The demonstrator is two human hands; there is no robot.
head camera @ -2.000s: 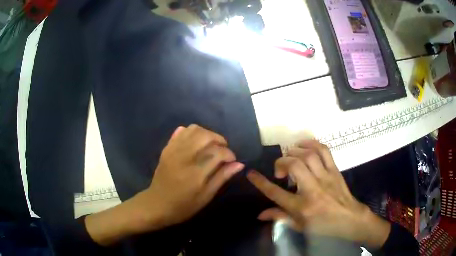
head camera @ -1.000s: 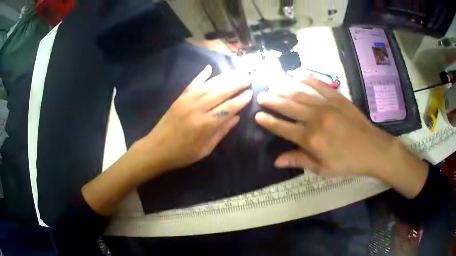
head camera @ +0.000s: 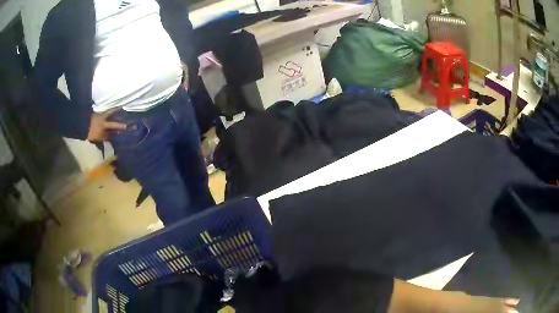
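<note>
A dark flat fabric panel [head camera: 380,208] lies on the white table [head camera: 368,150], with more dark cloth [head camera: 539,226] rumpled over it at the right. My left hand [head camera: 484,304] is at the bottom right, beside the dark cloth. It is cut off by the lower edge, so most of the hand and its fingers are hidden. My dark sleeve crosses the bottom of the picture. My right hand, the needle and the phone are out of the picture.
A blue plastic basket [head camera: 184,250] stands against the table's left end. Dark cloth [head camera: 276,147] is heaped behind the table. A person [head camera: 141,92] stands at the left. A red stool [head camera: 444,73] and a green sack [head camera: 374,55] are at the back.
The view has swung left, away from the needle and phone to the table's left end and the floor. My left hand is now low at the right; my right hand has left the picture.
</note>
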